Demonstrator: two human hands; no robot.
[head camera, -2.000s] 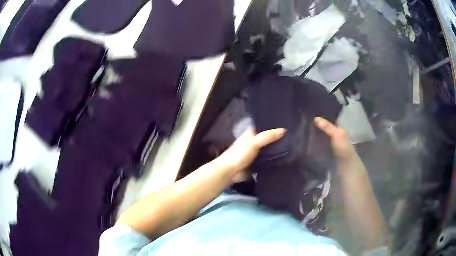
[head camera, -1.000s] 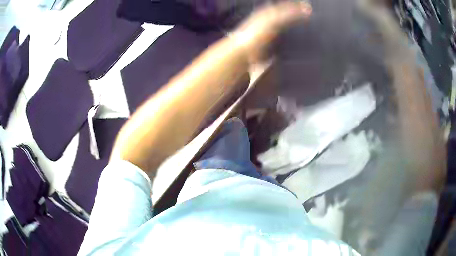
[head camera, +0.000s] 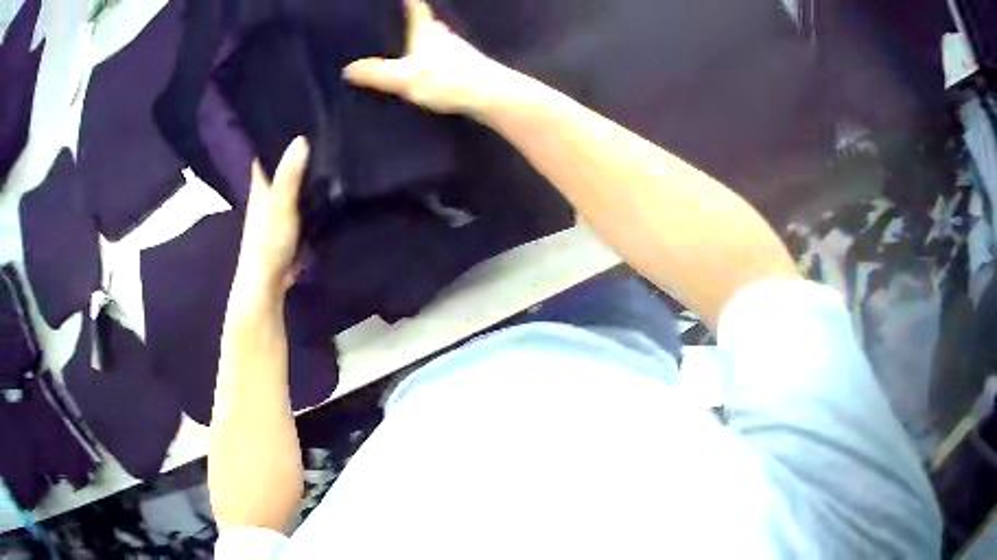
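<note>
A thick dark stack of cut pieces (head camera: 372, 137) lies over other dark panels on the table at the upper middle. My left hand (head camera: 279, 213) is at the stack's left side, thumb up against it, fingers partly hidden. My right hand (head camera: 426, 71) is on the stack's upper right side, thumb and a finger spread over it. The underside of the stack and the tips of several fingers are hidden or blurred.
Dark cut panels (head camera: 197, 290) lie on the pale table (head camera: 525, 268) to the left. More dark cloth covers the upper right. The table's near edge runs diagonally before my body. Black and white scraps (head camera: 886, 252) lie below at the right and lower left.
My hands and the dark stack have moved from over the scrap heap on the right to over the table. The view has turned left, and the panels now lie in front of me.
</note>
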